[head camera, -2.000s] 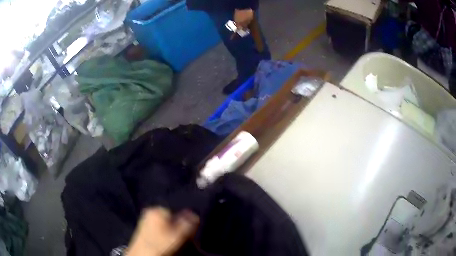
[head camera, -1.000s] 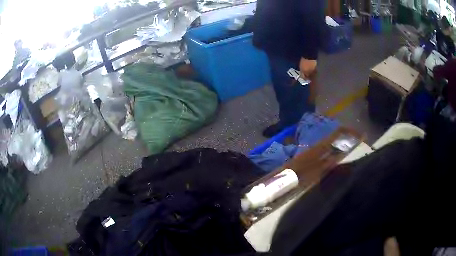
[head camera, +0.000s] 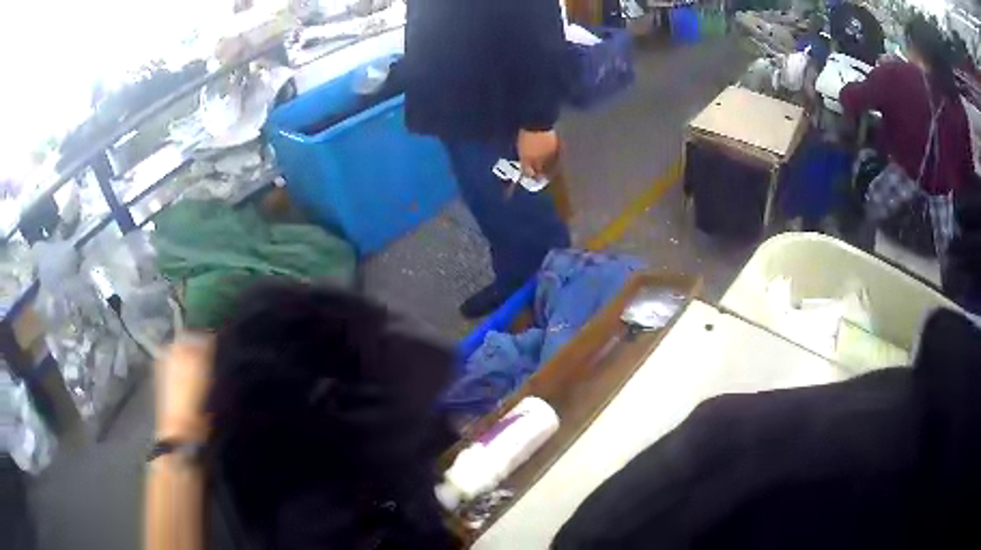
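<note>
My left hand (head camera: 185, 376), blurred and with a dark band at the wrist, is raised at the lower left. It is at the left edge of a bunched black garment (head camera: 323, 408) and grips it; the fingertips are hidden by the cloth. Another dark cloth (head camera: 753, 462) lies over the white table (head camera: 656, 376) at the lower right. My right hand is not in view.
A white bottle (head camera: 500, 451) lies on the table's wooden edge strip. Beyond are blue cloth (head camera: 506, 360) in a bin, a cream tub (head camera: 828, 258), a large blue bin (head camera: 355, 161), a green sack (head camera: 247, 252), a standing person (head camera: 484, 75) and a seated person (head camera: 914, 118).
My left hand has come into view, lifting the black garment from the heap at the left. A fingertip seen at the lower right one second ago is gone. The view has shifted right.
</note>
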